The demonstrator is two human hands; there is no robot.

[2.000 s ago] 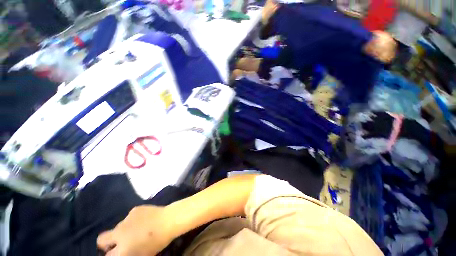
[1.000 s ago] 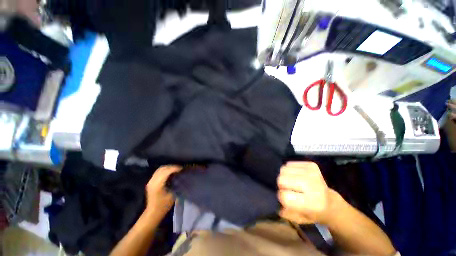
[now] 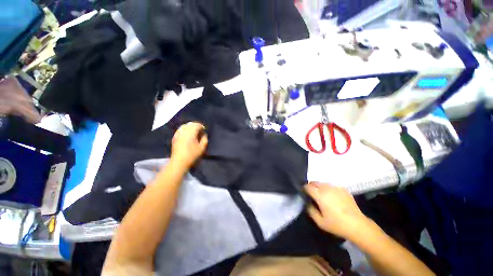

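Note:
Black garment panels (image 3: 265,161) lie over the table in front of the sewing machine (image 3: 367,70). A light grey lining (image 3: 211,226) with a black strip across it is spread towards my lap. My left hand (image 3: 188,143) has its fingers closed on the black cloth, left of the needle end. My right hand (image 3: 330,207) pinches the cloth edge at the lining's right corner, near the table's front edge. The fingertips of both hands are partly hidden. The presser foot area (image 3: 265,123) is above the cloth, between and beyond my hands.
Red-handled scissors (image 3: 328,138) lie under the machine arm. Right of them are a tan strip (image 3: 384,155) and a green scrap (image 3: 412,146). Black cloth is heaped behind the work (image 3: 205,38). A blue machine (image 3: 27,172) stands at left. Part of another person's hand (image 3: 19,99) shows at far left.
The view has shifted. My left hand has moved forward onto the black cloth, and my right hand has stayed near the table edge. The grey lining, mostly covered before, is now spread open.

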